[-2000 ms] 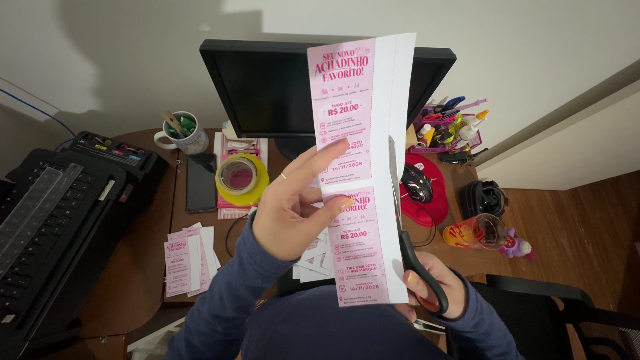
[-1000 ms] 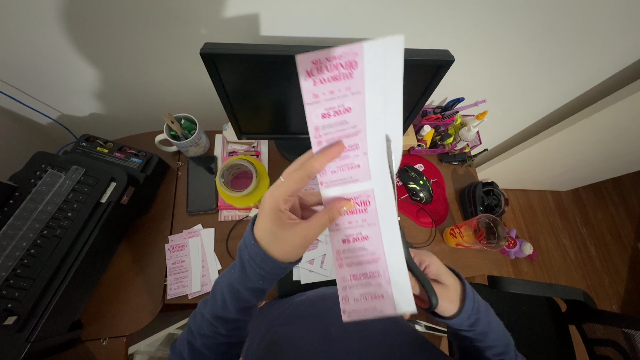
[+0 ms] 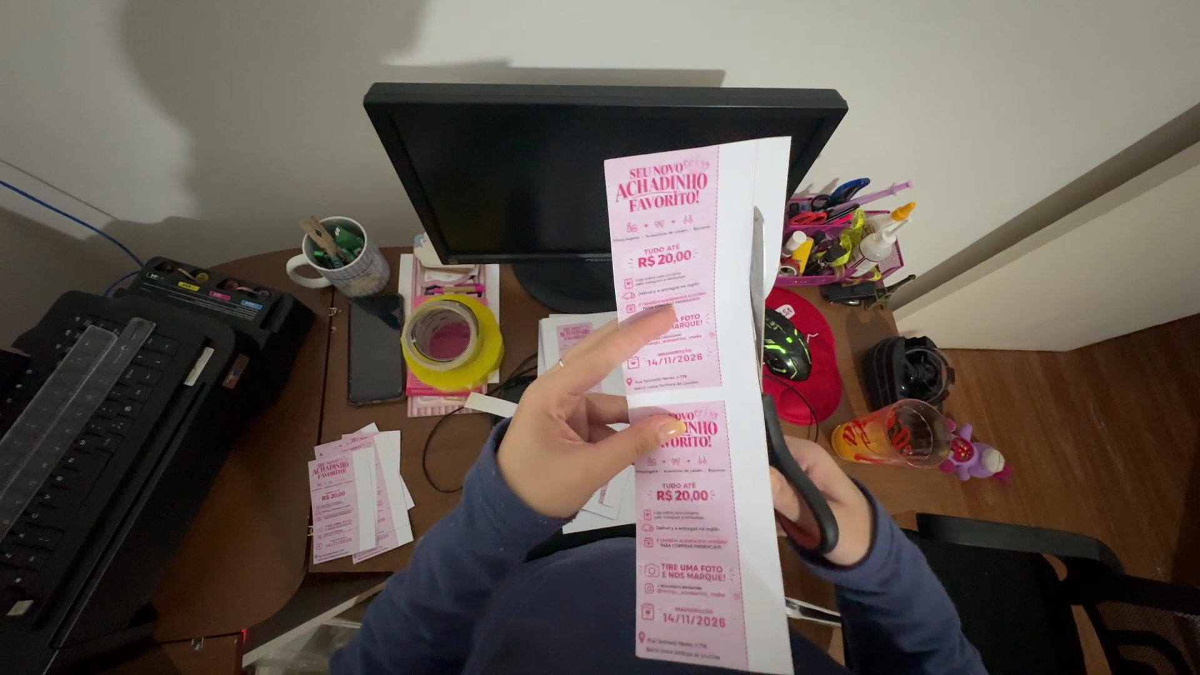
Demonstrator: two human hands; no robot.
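My left hand (image 3: pixel 586 412) pinches the left side of a long paper strip (image 3: pixel 689 469) printed with two pink flyers, one above the other. Black-handled scissors (image 3: pixel 797 487) are in my right hand (image 3: pixel 830 506), with their blades pointing up along the strip's white right margin. Part of that margin is cut and bends away at the top right. Several small pink-printed slips (image 3: pixel 361 497) lie in a loose pile on the brown desk, to the left of my left forearm.
Behind the strip stands a black monitor (image 3: pixel 487 178). A mug (image 3: pixel 347 267), phone (image 3: pixel 376 349), yellow tape roll (image 3: pixel 452 342) and black printer (image 3: pixel 103 441) are on the left. On the right are a pink organizer (image 3: pixel 844 248), a mouse (image 3: pixel 786 345) on a red pad and a plastic cup (image 3: pixel 891 433).
The strip, held above the desk throughout, has shifted and tilted slightly. Both hands keep their hold, and the scissors have stayed along the white margin.
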